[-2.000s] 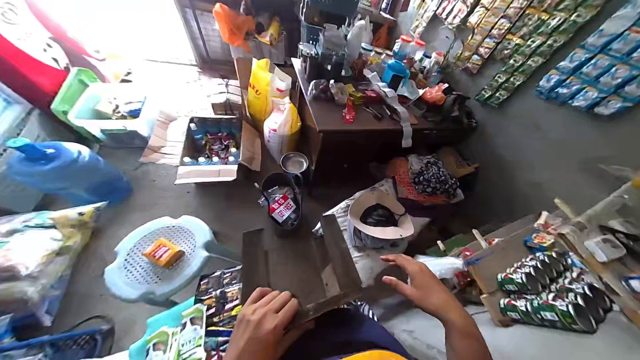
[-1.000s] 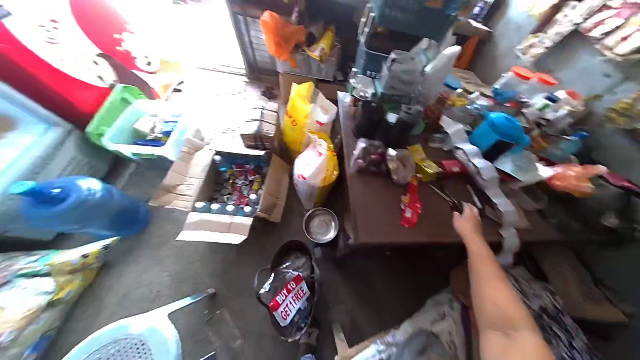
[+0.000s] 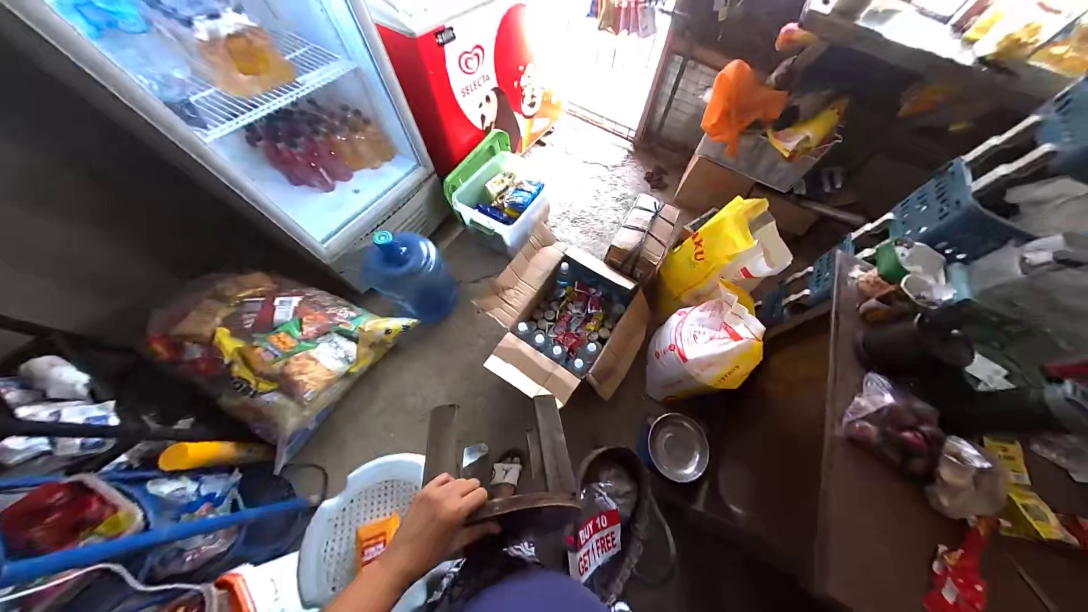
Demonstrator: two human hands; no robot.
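Observation:
My left hand [image 3: 449,514] grips the near left part of a small wooden frame, likely an upturned stool [image 3: 557,450], its leg-like pieces pointing away from me. A foot in a sandal [image 3: 507,469] shows between those pieces. Left of the hand, an orange packet [image 3: 374,539] lies on a pale plastic stool with a perforated seat [image 3: 340,501]. A black bucket-like container [image 3: 614,463] with a red and white printed plastic wrapper [image 3: 598,544] stands right of the wooden frame. My right hand is out of view.
An open cardboard box of bottles [image 3: 510,361] sits ahead, beside yellow and white sacks [image 3: 705,344]. A metal bowl [image 3: 677,447] is near the brown table [image 3: 858,510] at right. A blue water jug [image 3: 410,276], a large snack bag [image 3: 280,348] and a glass-front fridge [image 3: 374,204] stand left.
The view has swung left. My right hand, over the tabletop beside tools one second ago, has gone out of view. My left hand, unseen then, shows again on the wooden frame, as two seconds ago.

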